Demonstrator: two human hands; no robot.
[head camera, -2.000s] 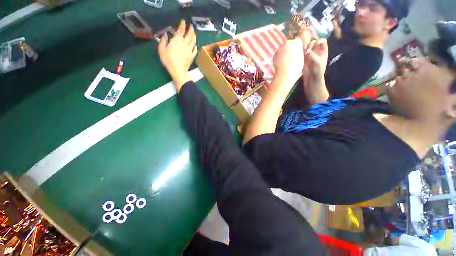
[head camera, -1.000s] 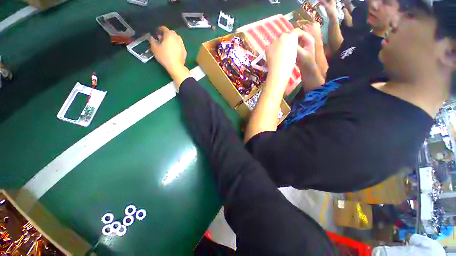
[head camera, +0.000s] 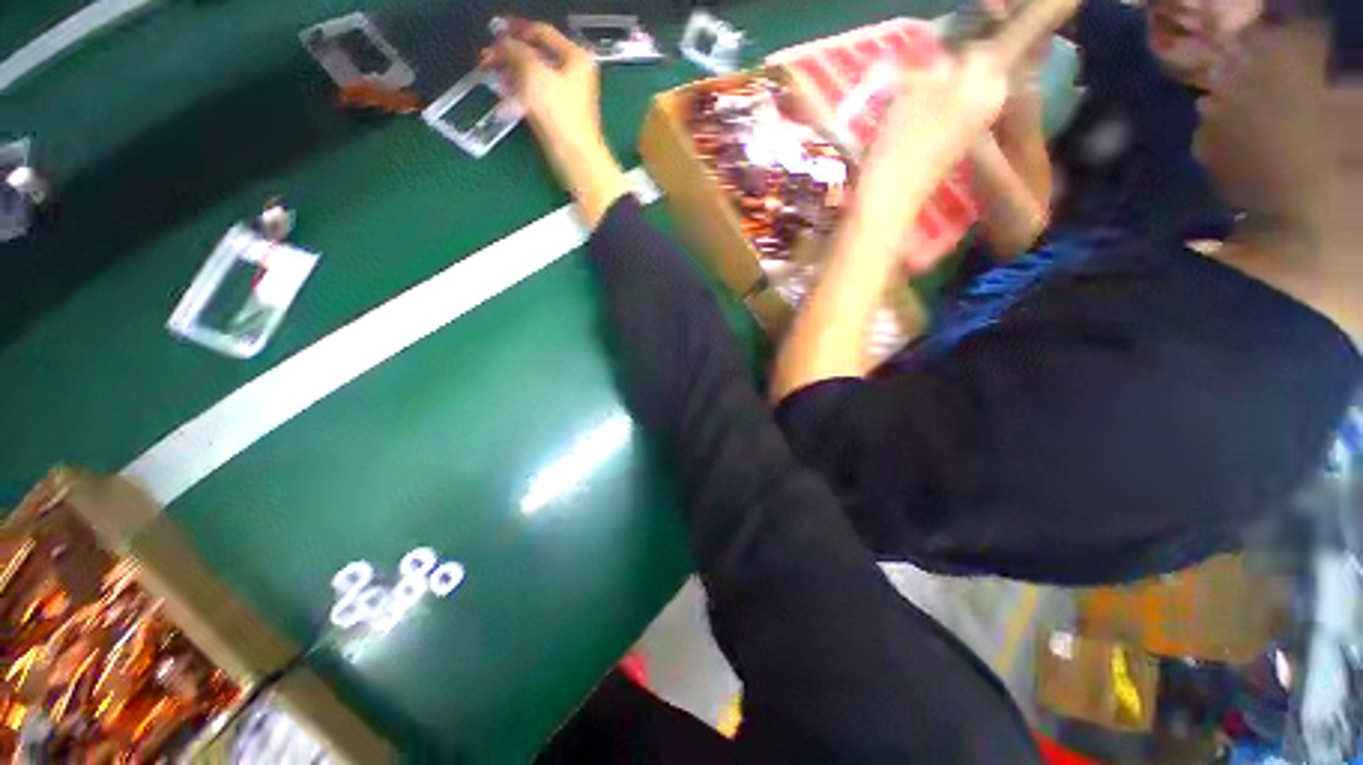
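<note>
My right hand reaches over the dark green belt. Its fingers are closed at the upper right edge of a pale rectangular frame, with a small reddish part by the fingertips. The exact grip is partly hidden by the fingers. My left hand is out of the picture. A clear frame with a copper piece lies to the left of it. Another white frame lies nearer, by the white edge strip. Several white rings lie blurred on the green bench.
A box of copper-coloured pieces stands at the lower left. Another copper-parts box and a pink-red tray stand right of my hand. A person's blurred arm crosses over them. More frames lie on the belt beyond.
My right hand has gone from spread fingers over the belt to closed fingers at the frame's edge. The view has shifted, showing more of the lower-left box. The neighbour's hands have moved up.
</note>
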